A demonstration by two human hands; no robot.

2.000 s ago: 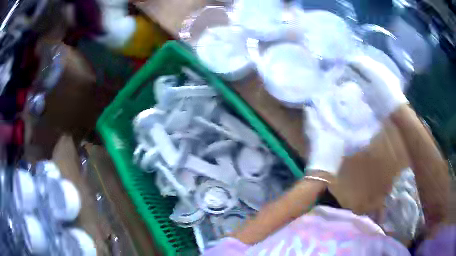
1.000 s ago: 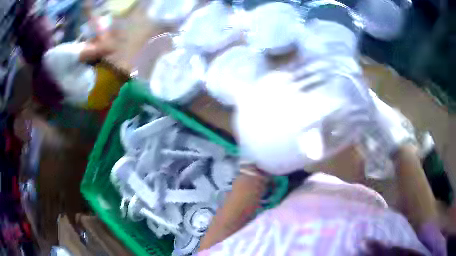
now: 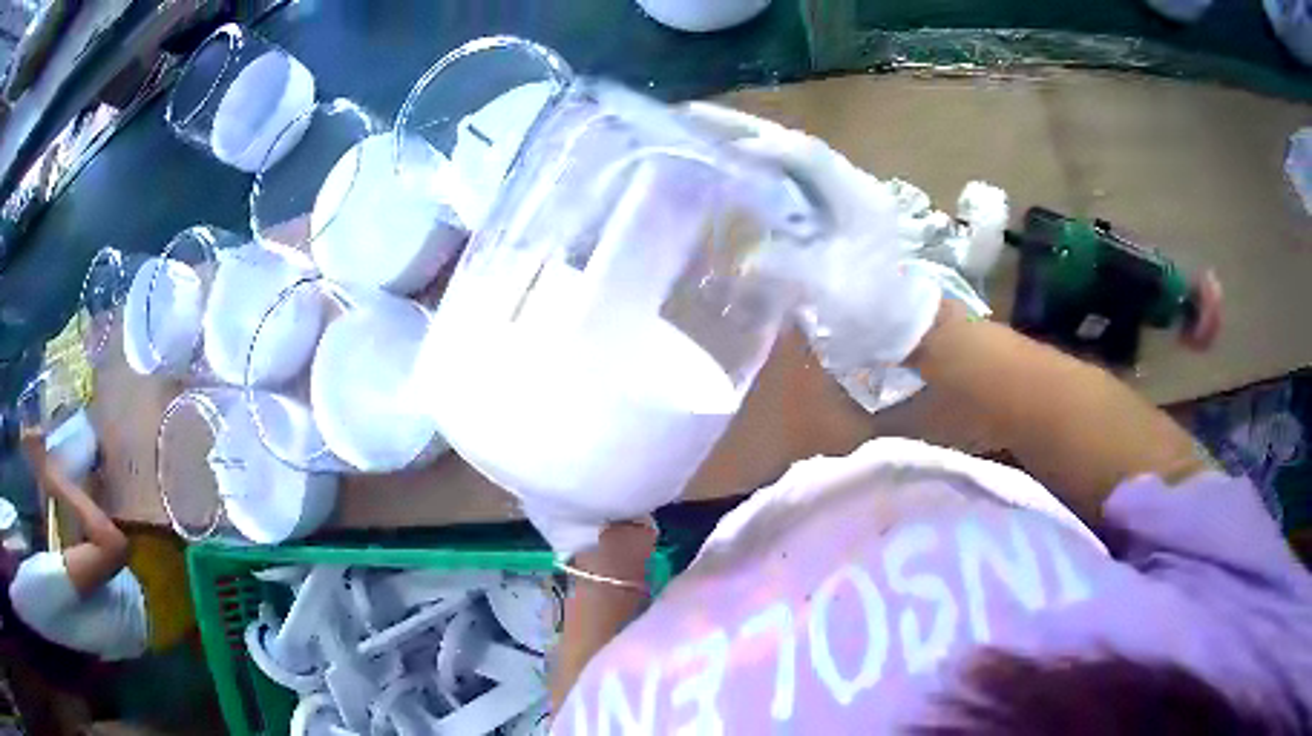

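Observation:
A clear-and-white housing [image 3: 576, 381] is tilted in front of me, its milky bowl end low and left, its clear open end up and right. My left hand [image 3: 583, 529], in a white glove, holds the bowl from below; its fingers are mostly hidden behind it. My right hand [image 3: 863, 266], gloved and blurred, is at the clear rim; its exact finger positions are unclear. Crumpled white material [image 3: 878, 377] shows beside and below it. Several more housings [image 3: 377, 377] lie on their sides on the cardboard-covered bench to the left.
A green crate [image 3: 216, 611] of white slotted parts [image 3: 410, 647] stands at the bench's near edge. A green-black motor tool [image 3: 1101, 288] is on the cardboard [image 3: 1151, 158] at right. The dark green conveyor [image 3: 921, 32] runs behind. Another person [image 3: 87, 575] is at far left.
The view has swung and levelled, bringing the motor tool into view. The housing between my hands is now tilted, its clear side showing, with my right hand at its open end.

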